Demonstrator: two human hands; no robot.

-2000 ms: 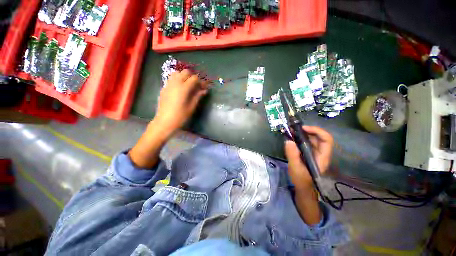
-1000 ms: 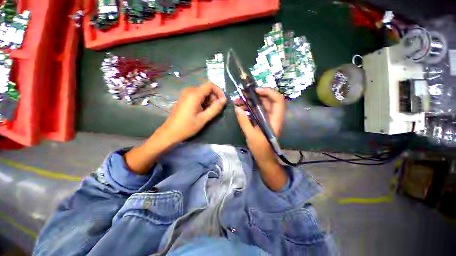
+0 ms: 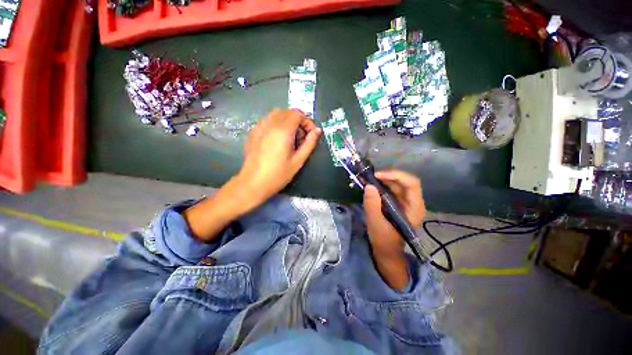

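Note:
My right hand (image 3: 393,215) holds the black soldering iron (image 3: 393,206), its tip over a green-white circuit board (image 3: 337,134) on the mat. My left hand (image 3: 281,149) is just left of that board, fingertips curled together below another board (image 3: 302,89); whether it holds something small cannot be told. A thin lead runs from that upper board to a small white connector (image 3: 241,82). A tangled pile of red leads with white connectors (image 3: 163,90) lies to the left. A stack of overlapping boards (image 3: 405,80) lies to the right.
Red trays (image 3: 235,19) stand at the back and at the left (image 3: 43,97). A round yellowish tin (image 3: 485,119) stands right of the stack, beside an off-white box (image 3: 539,132) with a clear spool on top (image 3: 597,68). Black cords (image 3: 478,227) run along the mat's front edge.
My left hand has moved from the lead pile to beside the boards. My right hand has lowered the iron's tip over the near board since the previous frame. The camera view has shifted right.

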